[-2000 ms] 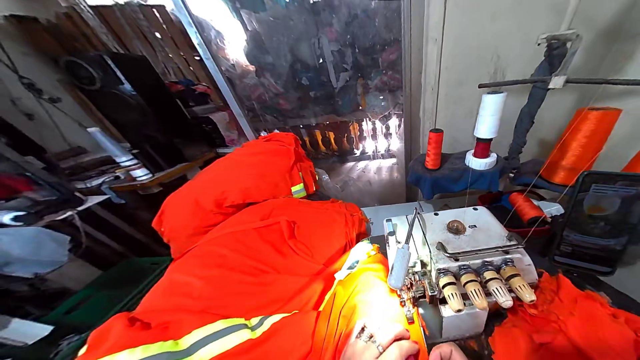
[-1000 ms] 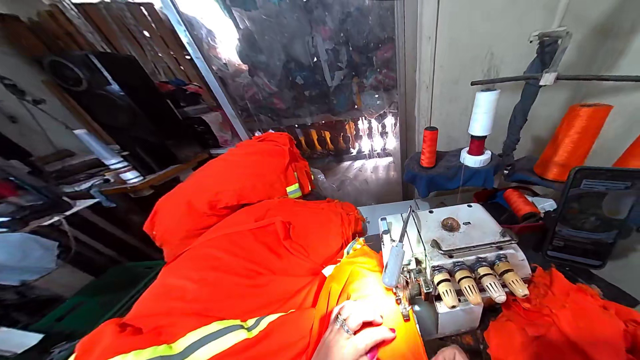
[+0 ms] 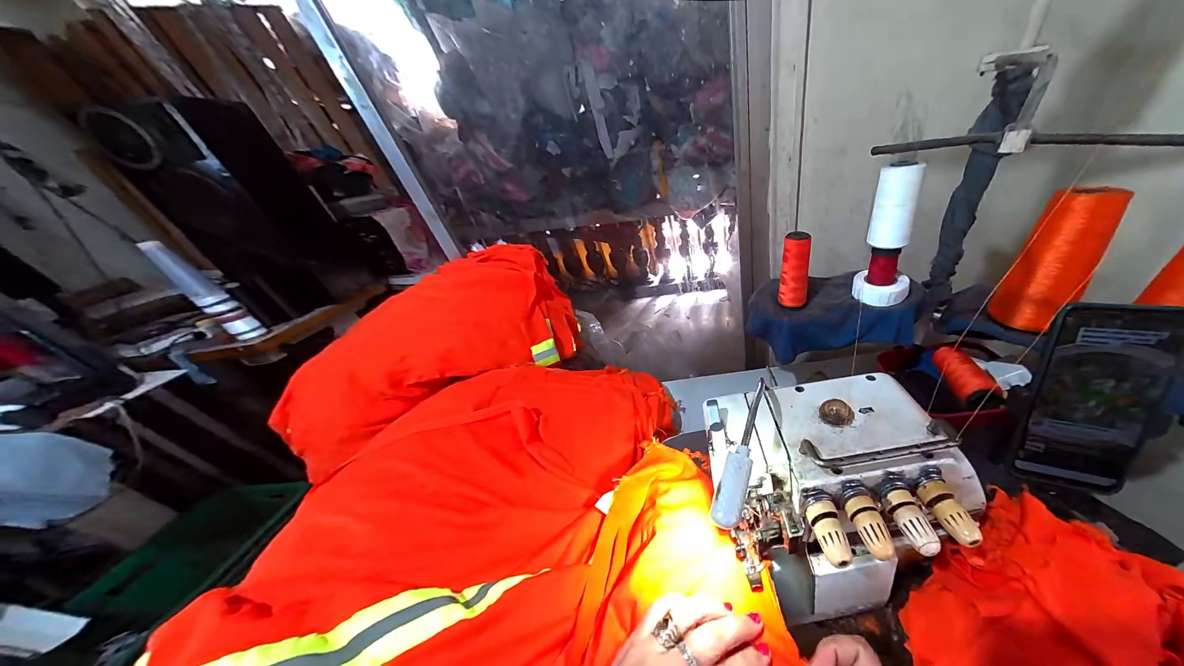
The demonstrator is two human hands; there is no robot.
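My left hand [image 3: 698, 634], with rings and red nails, rests on brightly lit orange fabric [image 3: 666, 518] at the bottom centre. The fabric's right edge lies by the presser foot [image 3: 754, 569] of a white overlock sewing machine [image 3: 860, 416]. Only part of my right hand [image 3: 844, 651] shows at the bottom edge, just right of the fabric; whether it grips anything is hidden. A large orange garment [image 3: 444, 499] with a yellow and grey reflective stripe spreads out to the left.
Another orange bundle [image 3: 435, 342] lies behind. Orange scraps [image 3: 1045, 583] sit right of the machine, below a phone [image 3: 1096, 398]. Thread cones [image 3: 1059, 259] and spools stand behind it. A green crate [image 3: 194, 555] is at lower left, and a glass pane [image 3: 592, 120] stands behind.
My left hand came further into view on the fabric between the first and second frames, and now sits slightly lower. My right hand stays near the bottom edge.
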